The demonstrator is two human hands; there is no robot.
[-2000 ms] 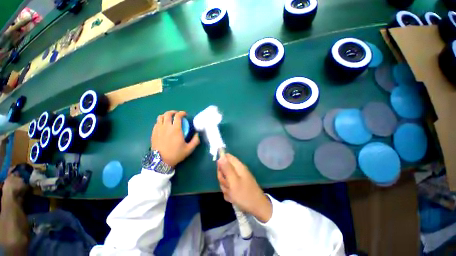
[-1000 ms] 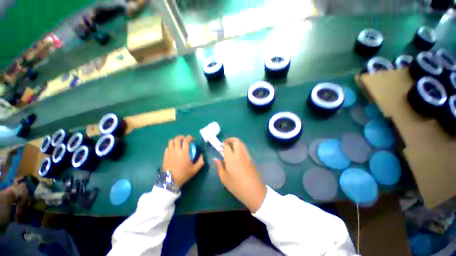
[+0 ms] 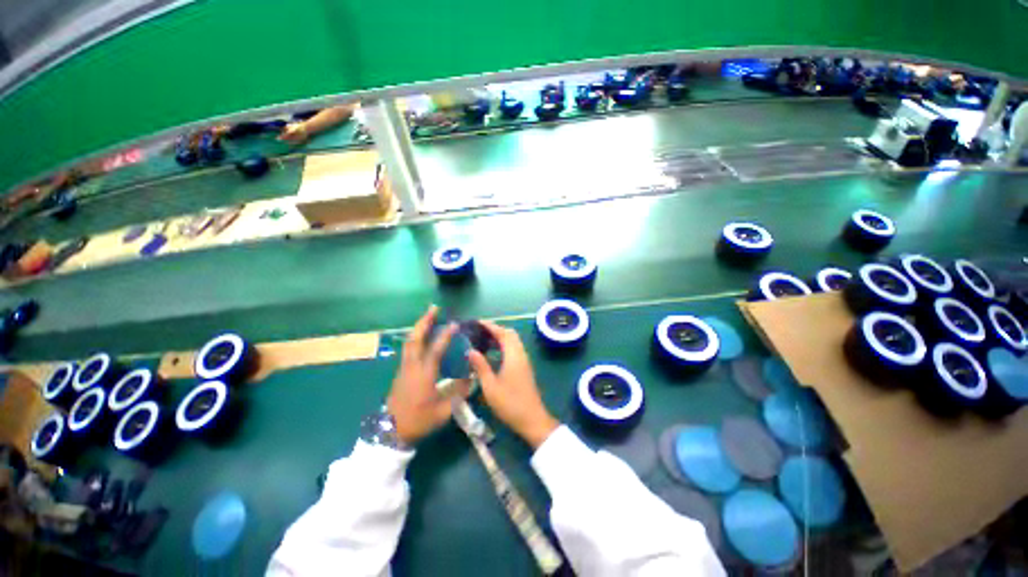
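Observation:
My left hand (image 3: 419, 389) and my right hand (image 3: 510, 381) are together at the centre of the bench. Between them they hold a dark round unit (image 3: 476, 336), partly hidden by the fingers and blurred, with a bluish face toward my left hand. The wrapped mallet (image 3: 510, 496) lies on the bench below my hands, its head end partly hidden under them and its handle running toward me. A finished-looking round unit with a white ring (image 3: 610, 394) stands to the right of my right hand.
More white-ringed units (image 3: 135, 389) stand at left and on a cardboard sheet (image 3: 868, 417) at right. Blue discs (image 3: 707, 456) and grey discs (image 3: 750, 447) lie at lower right; one blue disc (image 3: 219, 525) lies at lower left. Several units stand along the conveyor (image 3: 372, 276).
The mallet has left my right hand and lies on the bench. My right hand has moved to the unit, which both hands now hold raised. The view has tilted up, showing more of the line.

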